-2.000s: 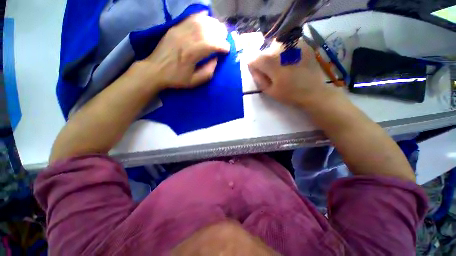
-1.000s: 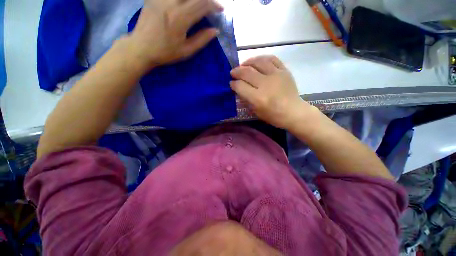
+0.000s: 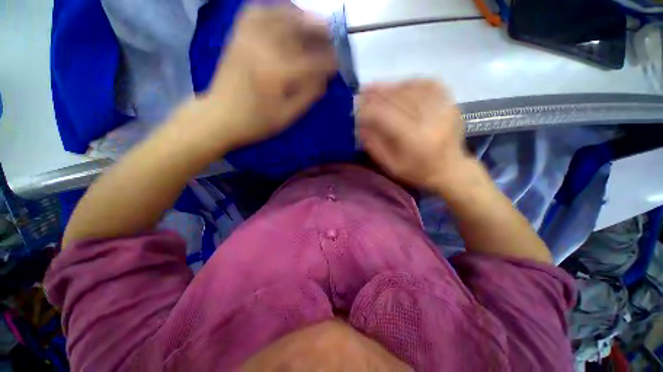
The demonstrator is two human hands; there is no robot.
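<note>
A royal-blue fabric panel (image 3: 305,138) lies at the table's front edge and hangs slightly over it, near my body. A narrow pale grey-blue strip (image 3: 344,54) shows along its right edge. My left hand (image 3: 276,73) is blurred, on top of the blue panel with fingers curled; whether it pinches the cloth is hard to see. My right hand (image 3: 411,127) is blurred, its fingertips pinching the panel's right edge. A pale grey-blue panel (image 3: 156,51) lies left of my left hand, beside more blue fabric (image 3: 83,73).
A black phone (image 3: 571,29) lies at the upper right, with an orange-handled tool (image 3: 488,11) cut off beside it. A measuring tape (image 3: 509,116) runs along the table's front edge. Pale and blue pieces (image 3: 520,171) hang below the table at right. Grey cloth (image 3: 611,254) is piled lower right.
The view has tipped down, and the needle area has left the picture. My right hand came from beside the needle to the panel's right edge. The blue panel has shifted toward my body.
</note>
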